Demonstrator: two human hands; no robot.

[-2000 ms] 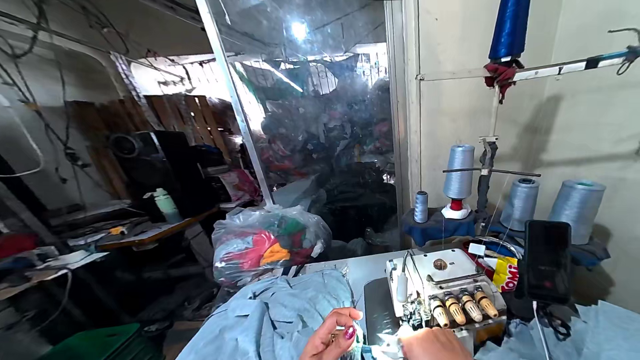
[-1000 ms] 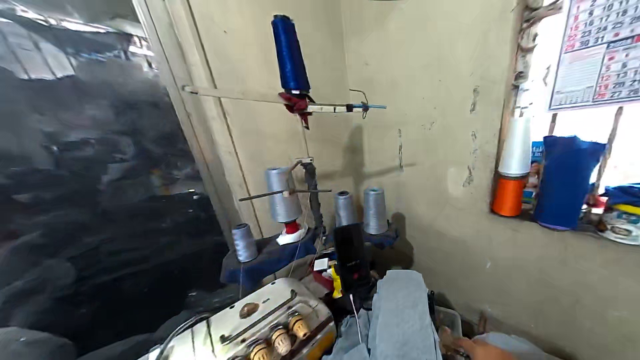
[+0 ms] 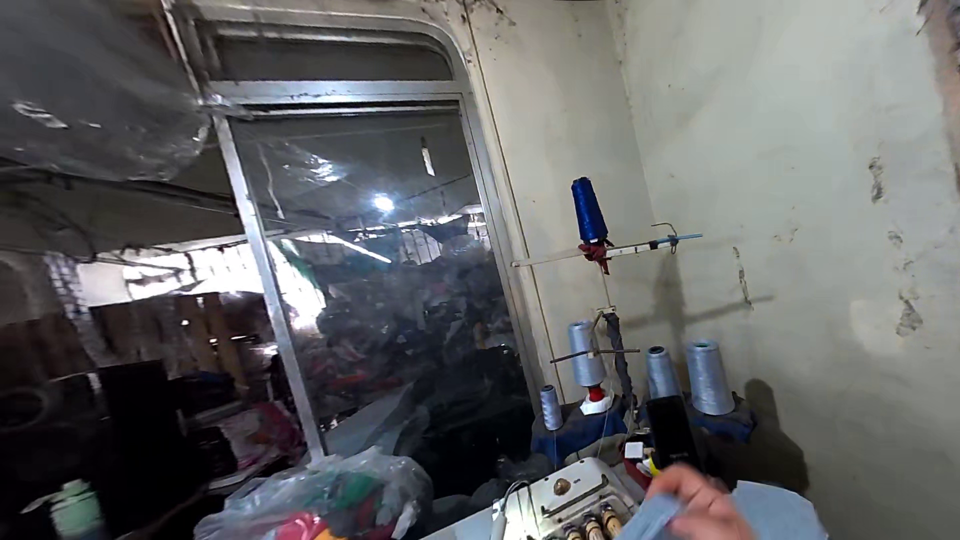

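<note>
My right hand (image 3: 701, 506), blurred, is at the bottom edge right of centre, its fingers closed on a piece of light blue fabric (image 3: 651, 517). Just left of it stands a white overlock sewing machine (image 3: 570, 491) with several tension dials (image 3: 592, 527). More light blue fabric (image 3: 776, 510) lies to the hand's right. A dark phone (image 3: 673, 433) stands upright behind the hand. My left hand is outside the view.
Light blue thread cones (image 3: 709, 379) stand behind the machine around a thread stand (image 3: 619, 352), with a blue cone (image 3: 589, 211) above. A clear plastic bag (image 3: 330, 487) of coloured cloth lies left, before a metal-framed glass panel (image 3: 375, 262).
The view has swung right, then back left and up. My left hand, seen at the machine two seconds ago, is out of view. My right hand now holds fabric raised beside the machine.
</note>
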